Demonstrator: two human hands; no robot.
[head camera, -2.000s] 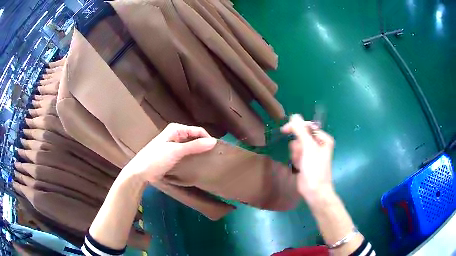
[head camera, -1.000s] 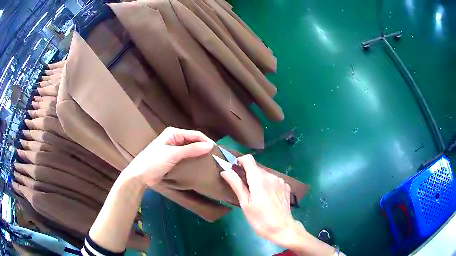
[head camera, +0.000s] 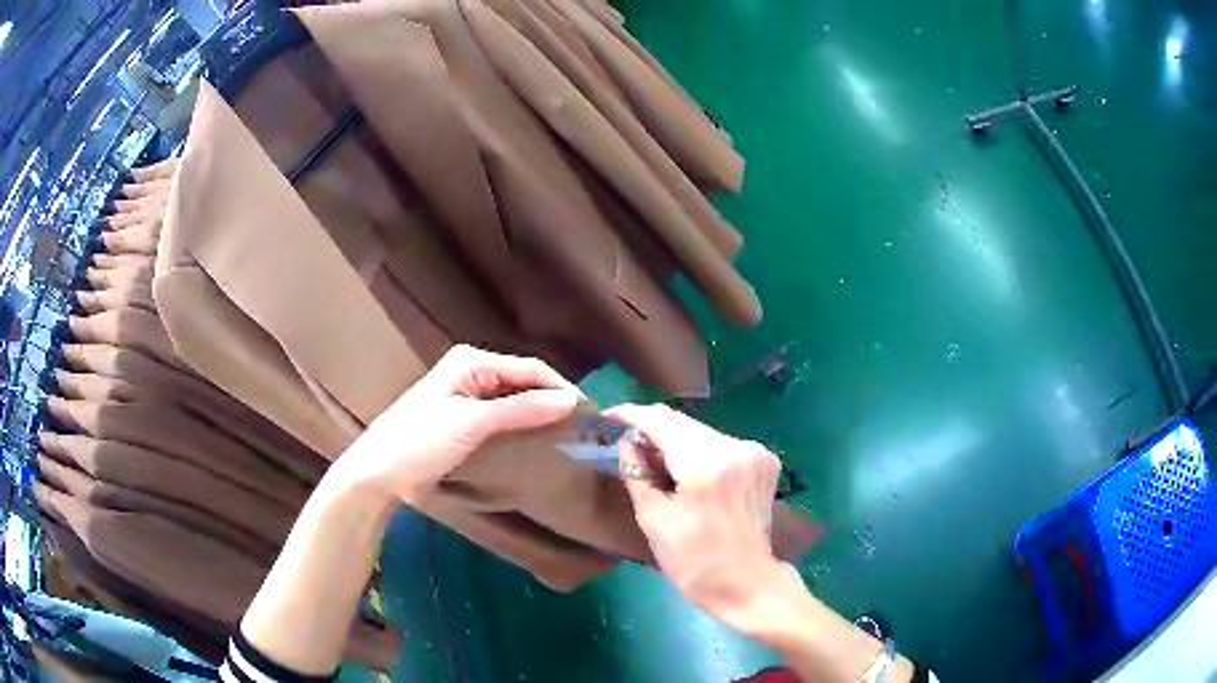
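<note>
A brown-tan jacket (head camera: 274, 274) hangs open in front of me, its darker lining showing between the front panels. My left hand (head camera: 447, 424) pinches the jacket's front edge between thumb and fingers, at the centre of the view. My right hand (head camera: 707, 500) is closed around small silver thread snips (head camera: 597, 451). The blades point left, over the brown cloth, just right of my left fingertips. The blades are blurred, and I cannot tell whether they touch the edge. No loose thread can be made out.
Many matching brown jackets (head camera: 147, 454) hang in a row at the left. A rack leg with wheels (head camera: 1097, 220) stands on the green floor (head camera: 888, 320) at the right. A blue plastic stool (head camera: 1134, 527) is at the lower right, beside a white surface's edge.
My right hand with the snips has come in from the right to the cloth beside my left fingers. The blades, spread one second ago, now look closer together. My left hand has barely moved.
</note>
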